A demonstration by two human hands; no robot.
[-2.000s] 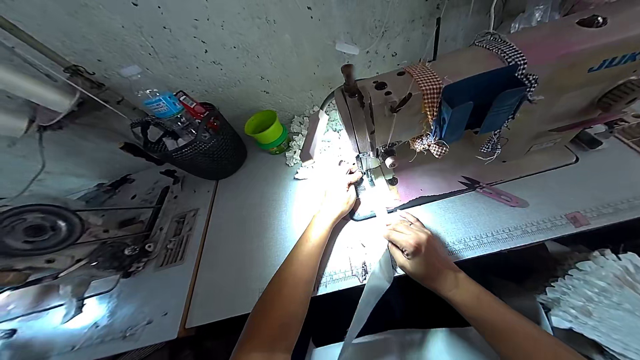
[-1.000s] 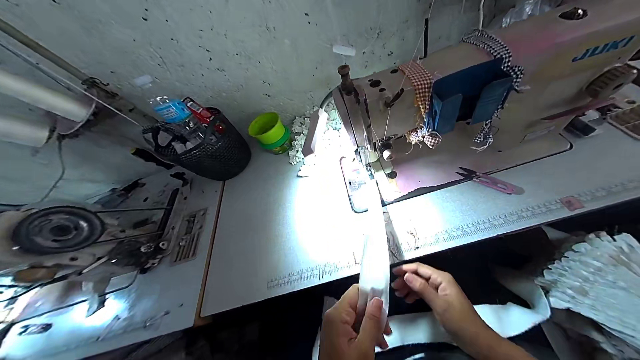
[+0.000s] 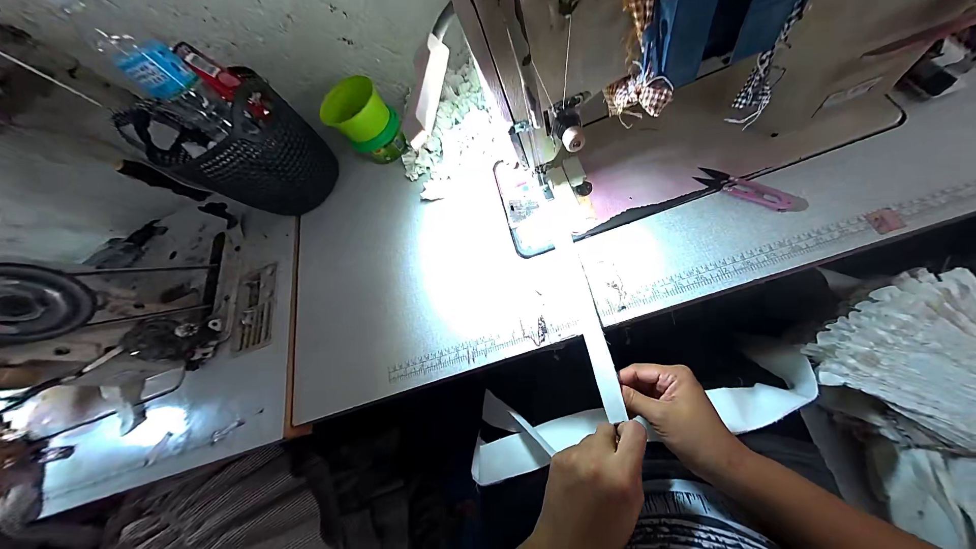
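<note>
A white fabric strip runs from under the presser foot of a Juki sewing machine, over the table's front edge, down to my hands. My left hand grips the strip between thumb and fingers. Close beside it on the right, my right hand pinches the strip's edge. More of the white fabric loops behind and below both hands, over my lap. Glare from the lamp hides part of the strip near the needle.
Pink thread snips lie on the sewing table right of the needle. A green cup, fabric scraps and a black basket with a bottle stand at the back left. Gathered white fabric is at the right. Another machine is at the left.
Two seconds ago my left hand was at the needle and my right hand at the table's front edge. Both are now below that edge, together at the strip. The view has moved closer.
</note>
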